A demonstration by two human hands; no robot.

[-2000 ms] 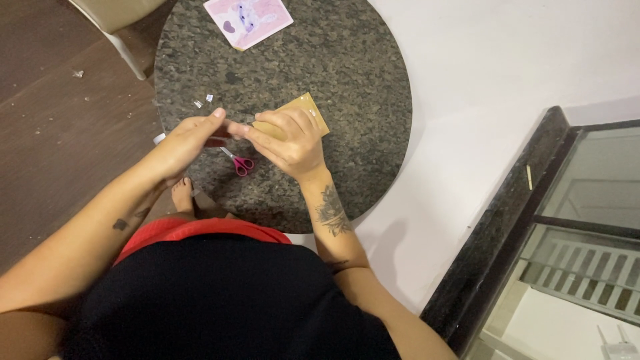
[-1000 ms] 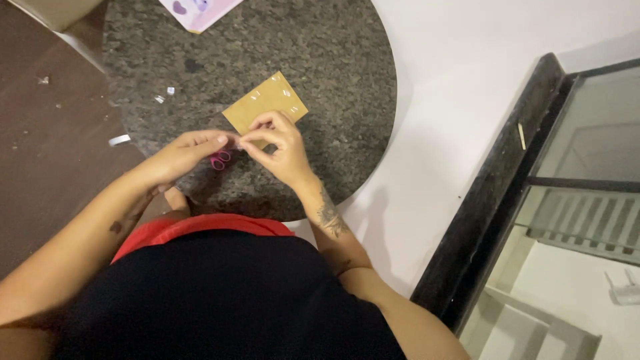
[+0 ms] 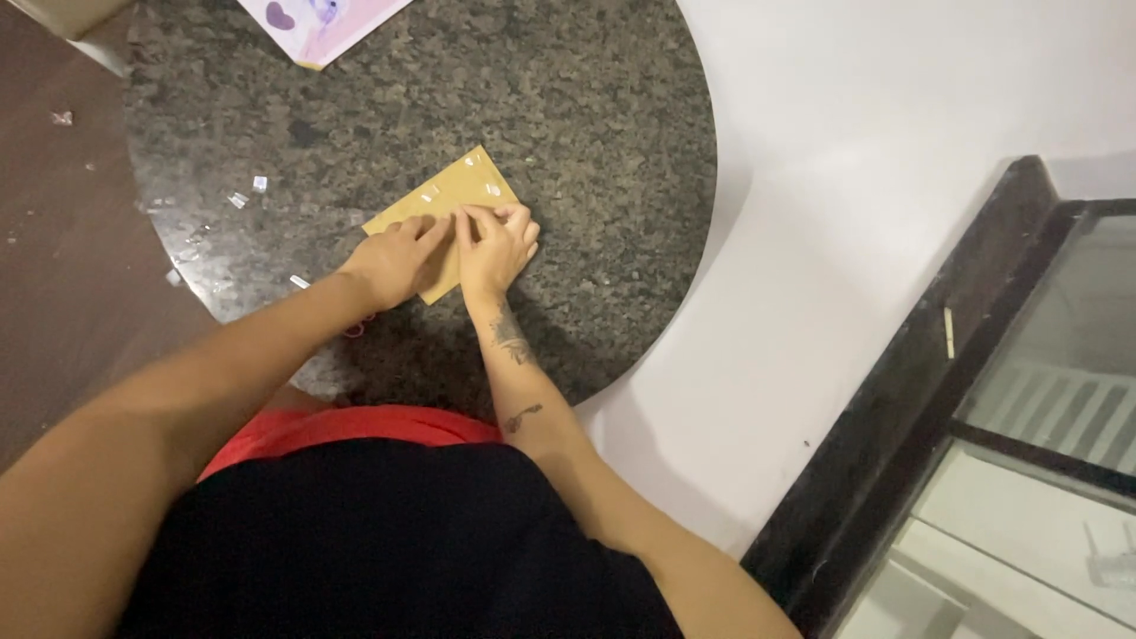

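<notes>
A yellow-brown rectangular card or envelope (image 3: 457,182) lies flat on the dark granite table, with several small clear or white pieces on its surface. My left hand (image 3: 399,257) rests over its lower left part, fingers spread a little. Thumb and index finger of my right hand (image 3: 497,244) meet near the middle of the card; whether something tiny is between them cannot be made out. The pink-handled scissors (image 3: 355,329) show only in part, beneath my left forearm.
The round granite table (image 3: 603,133) bears a pink and purple printed sheet (image 3: 342,27) at the top and small clear scraps (image 3: 259,184) at the left. A white wall stands at the right, beside a dark ledge (image 3: 896,355). A pale chair is at the upper left.
Both hands have come down onto the yellow-brown card. One second ago they met in front of it; two seconds ago my right hand held it.
</notes>
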